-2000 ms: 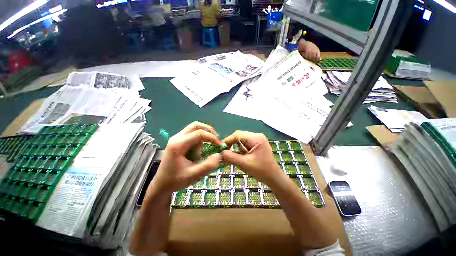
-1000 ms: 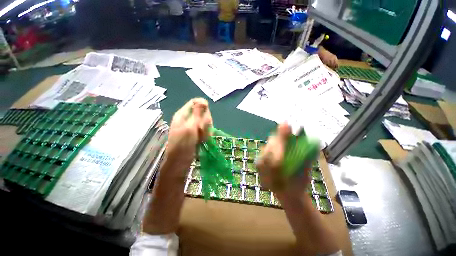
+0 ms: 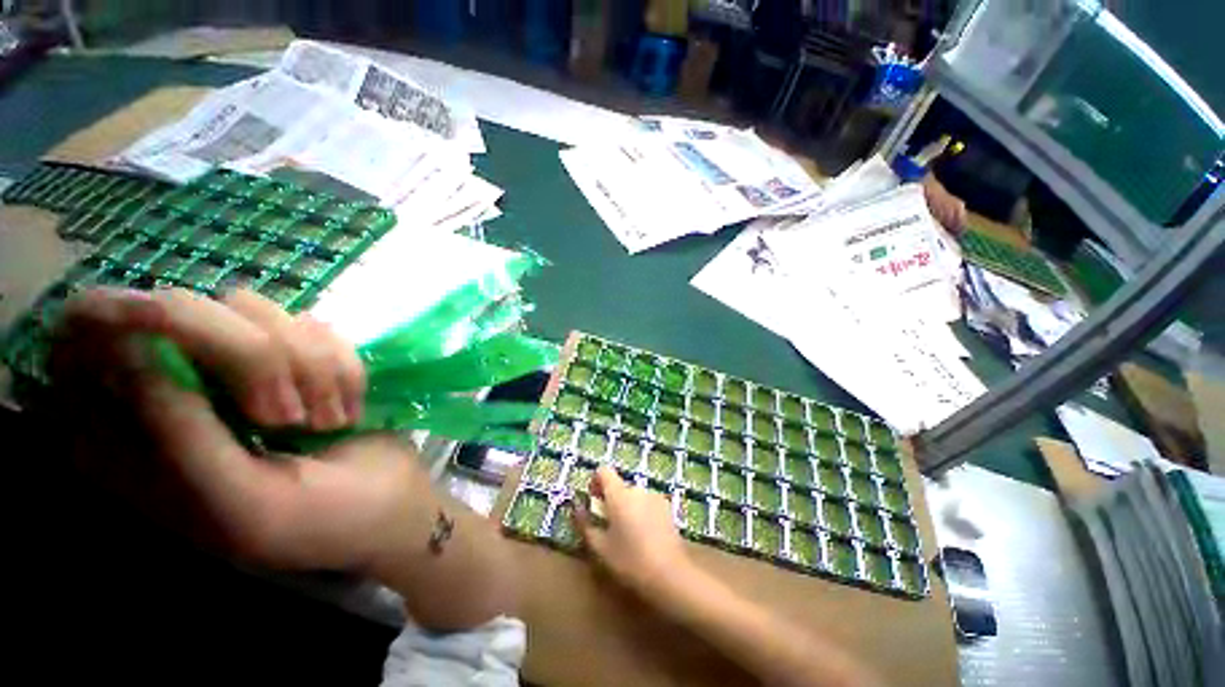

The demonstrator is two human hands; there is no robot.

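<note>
My left hand is large and close at the left, closed around a limp bunch of translucent green strips. The strips fan out to the right, over the paper stack and up to the panel's left edge. My right hand is at the lower left cells of the circuit board panel, with thumb and fingertips close together. A small dark shape shows by its fingertips; I cannot tell whether it is held. The panel lies tilted on brown cardboard. Darker green pieces lie over its upper left cells.
Green waiting panels and newspaper are at the left. Loose newspaper sheets lie behind the panel. A metal frame post, a phone and an interleaved stack are at the right. Another person's hand shows beyond.
The view has turned. My left hand has moved left and closer with the green strips. My right hand, blurred beside a green bunch one second ago, is now down at the panel's lower left without it.
</note>
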